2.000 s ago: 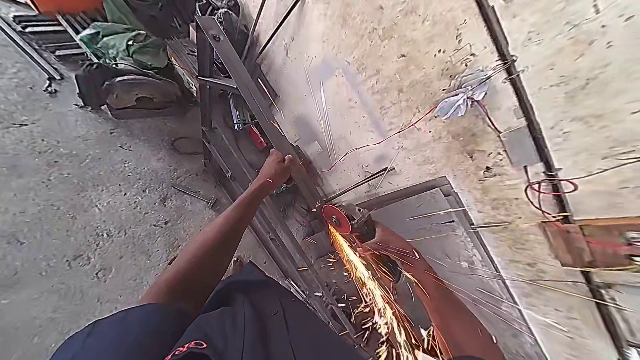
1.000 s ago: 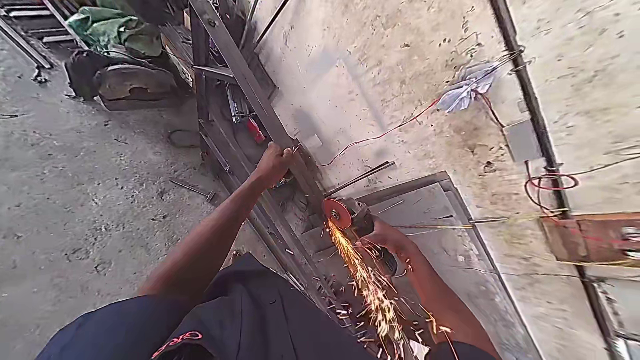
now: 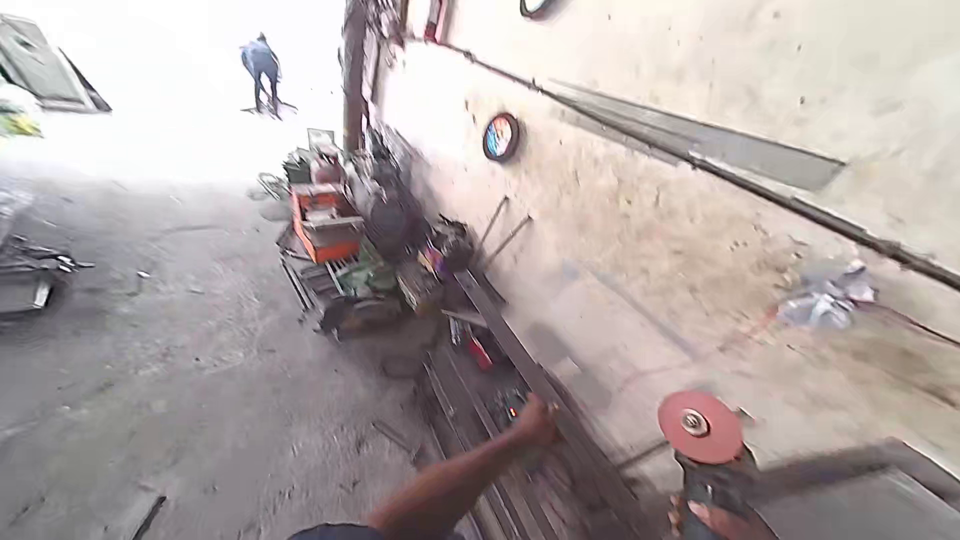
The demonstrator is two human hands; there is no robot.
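Note:
My right hand point(image 3: 709, 517) is wrapped around the body of an angle grinder point(image 3: 709, 480) at the lower right. Its red disc point(image 3: 700, 426) faces up toward me, apart from the metal, and no sparks show. My left hand point(image 3: 538, 421) is closed on the edge of a long steel bar point(image 3: 525, 364), which runs from the middle of the view down to the bottom. More steel lengths point(image 3: 457, 405) lie beside that bar, below my left forearm. A red tool or part point(image 3: 480, 354) lies between them, a little beyond my left hand.
An orange crate point(image 3: 334, 251) and piled gear stand ahead against the wall. A panel with a dark metal frame point(image 3: 862, 502) is at the lower right. A plastic-wrapped cable joint point(image 3: 825, 300) hangs on the wall. Far off, a person point(image 3: 260, 67) bends forward. Scrap metal point(image 3: 34, 274) lies at left.
The grinder has come up off the steel and the spark stream has stopped. My left hand stays on the bar. The view has swung up toward the far end of the workshop.

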